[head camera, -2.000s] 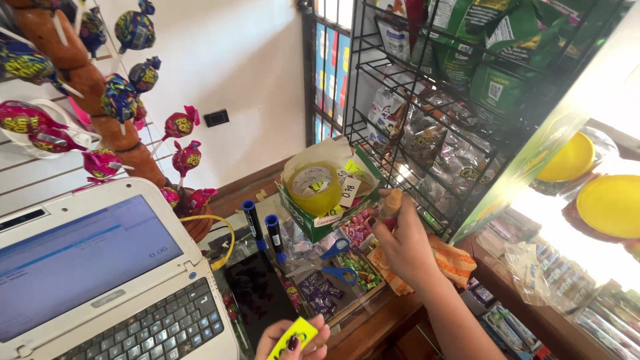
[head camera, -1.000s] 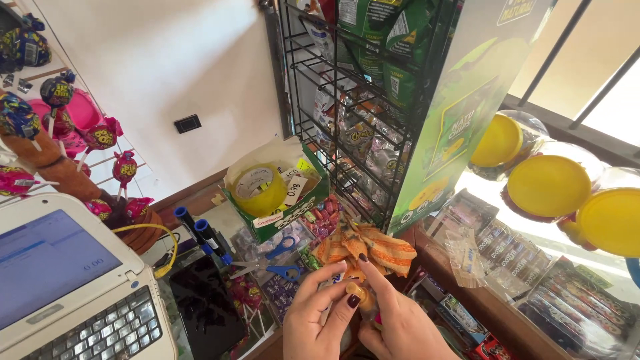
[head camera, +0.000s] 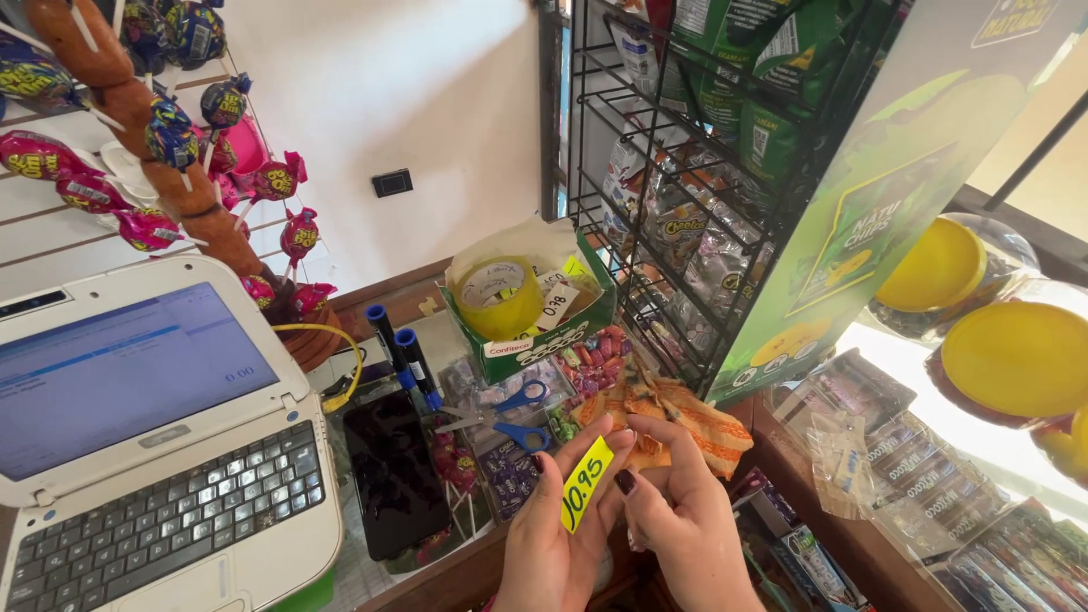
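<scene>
A yellow paper price tag (head camera: 586, 484) with handwritten digits lies in my left hand (head camera: 548, 527), held by its thumb and fingers. My right hand (head camera: 684, 510) is close beside it, fingers bent near the tag's right side; whether it pinches anything small cannot be told. Behind the hands lies an orange patterned cloth (head camera: 701, 425). Scissors with blue handles (head camera: 520, 433) rest on the counter left of it. Above them a green cardboard box (head camera: 544, 353) holds a roll of yellowish tape (head camera: 497, 297) and several price tags.
A white laptop (head camera: 170, 450) stands at left, with a black phone (head camera: 395, 476) and blue-capped markers (head camera: 416, 365) beside it. Lollipops (head camera: 297, 234) hang on a stand behind. A black wire snack rack (head camera: 671, 170) rises at back right. Jars with yellow lids (head camera: 1020, 357) and packaged sweets (head camera: 931, 476) are at right.
My right hand has come from beside the green box to my left hand. The yellow tag, seen in my left hand two seconds ago, now faces up with its digits showing.
</scene>
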